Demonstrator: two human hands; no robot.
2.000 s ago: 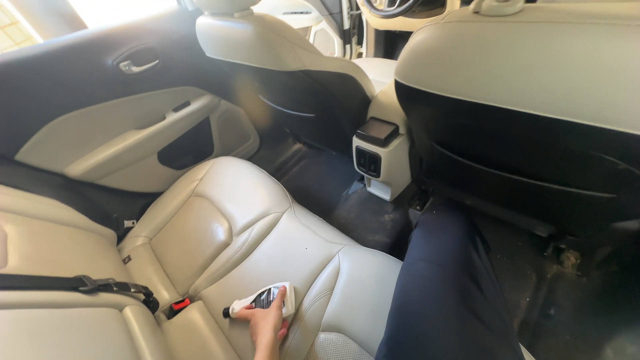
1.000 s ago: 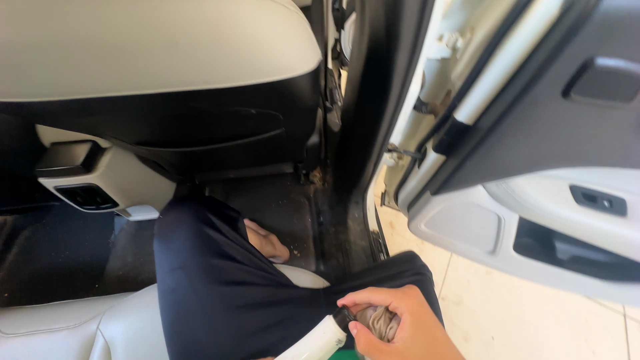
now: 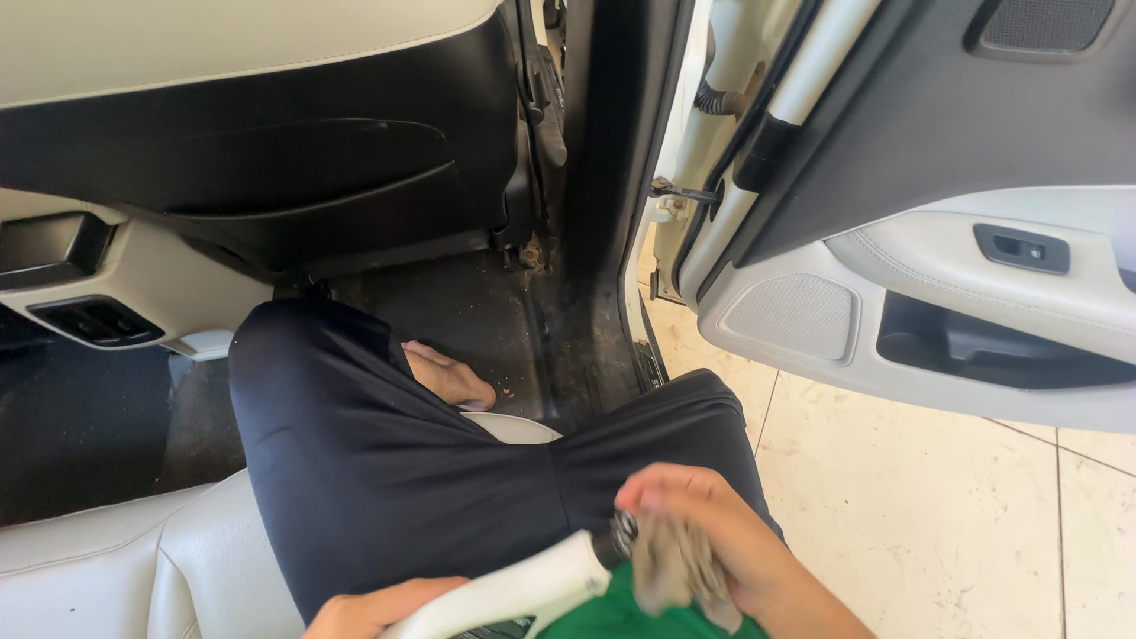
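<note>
Above my lap, my left hand (image 3: 382, 607) grips a white plastic bottle (image 3: 510, 586) lying slantwise, its neck pointing to the upper right. The bottle has a black cap (image 3: 612, 543) at the neck. My right hand (image 3: 710, 515) has its fingers curled around this cap, and a crumpled greyish-brown cloth (image 3: 674, 568) is held in the same hand, hanging below the fingers. Whether the cap is loose from the neck cannot be told. The lower part of the bottle is cut off by the frame's bottom edge.
A front seat back (image 3: 293, 151) stands ahead, with a centre console (image 3: 169, 275) at left. The cream rear seat (image 3: 98, 568) lies beside my leg. At right, the car door (image 3: 958, 213) stands open over a tiled floor (image 3: 896, 479). A bare foot (image 3: 448, 377) rests on the dark mat (image 3: 417, 311).
The view has swung from the cabin's far side to the open door. The bottle, two seconds ago held over the rear seat, is now above my lap, and the cloth is in my right hand.
</note>
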